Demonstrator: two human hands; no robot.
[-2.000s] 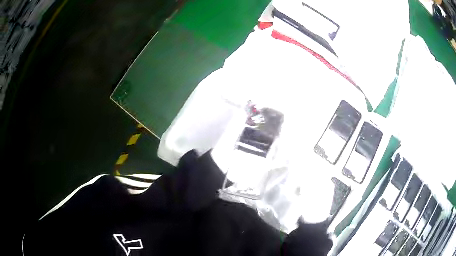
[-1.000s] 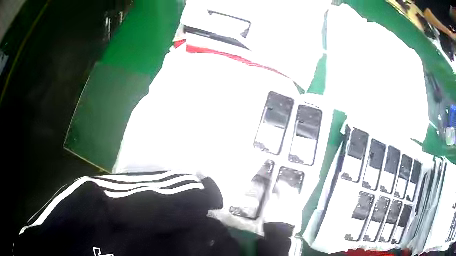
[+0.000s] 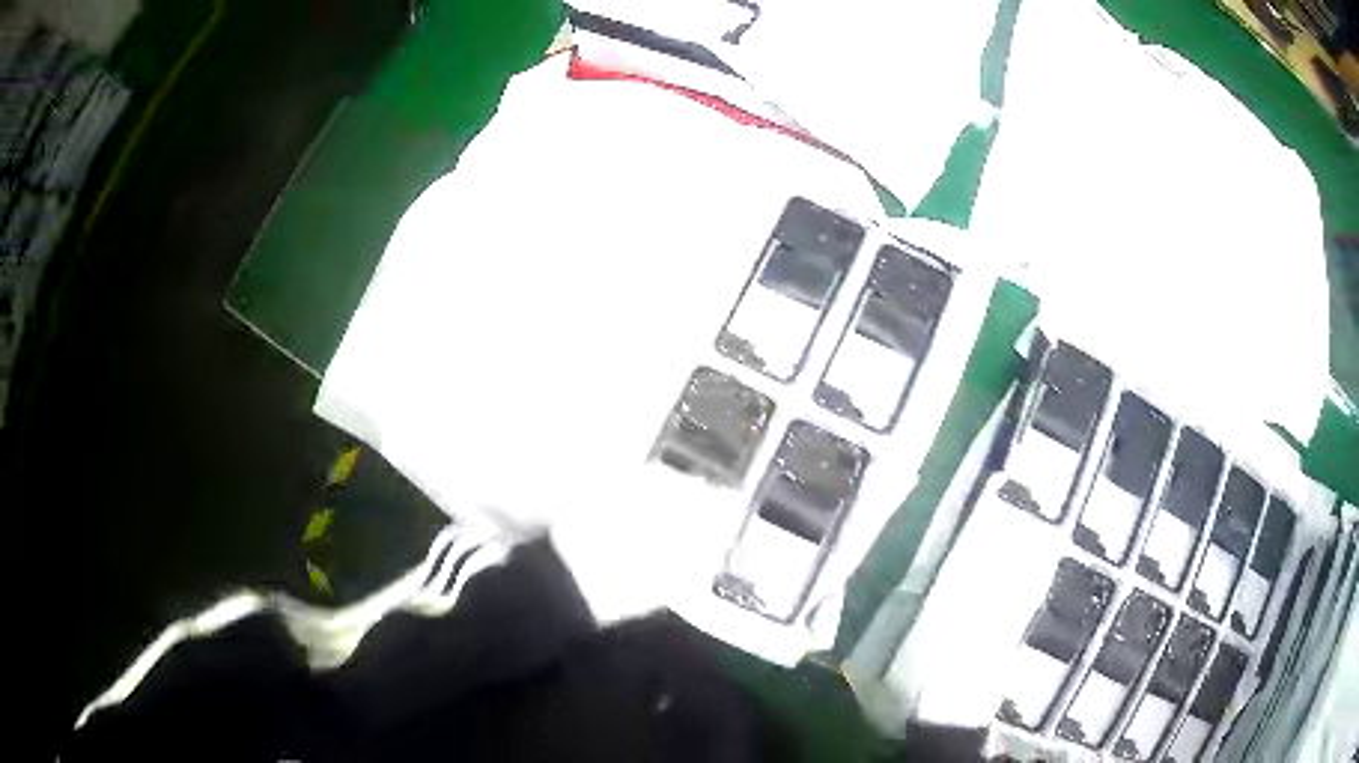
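Observation:
Four black-edged phone frames, one of them at the upper left (image 3: 793, 283), lie in two rows in the white cloth-covered tray (image 3: 492, 254) in front of me. The lower-left frame (image 3: 718, 425) has its lower end hidden in white. My left hand (image 3: 634, 544), in a white glove beyond the black sleeve, seems to be at that end; its fingers are lost against the cloth. My right hand (image 3: 961, 656) seems to be over the left part of the right-hand tray (image 3: 991, 574), above a dark cuff at the bottom edge. Its outline and grip cannot be made out.
The right-hand tray holds two rows of several phone frames (image 3: 1069, 425). White sheets (image 3: 1163, 224) lie behind it. A red strip (image 3: 671, 90) shows between white layers at the back. The green bench (image 3: 298, 254) ends at the left, above a dark floor with yellow-black marking (image 3: 331, 514).
The view has shifted. The lower two phone frames, tilted or partly covered before, now lie in line with the upper pair. My right cuff has moved right, from the near tray to the right-hand tray.

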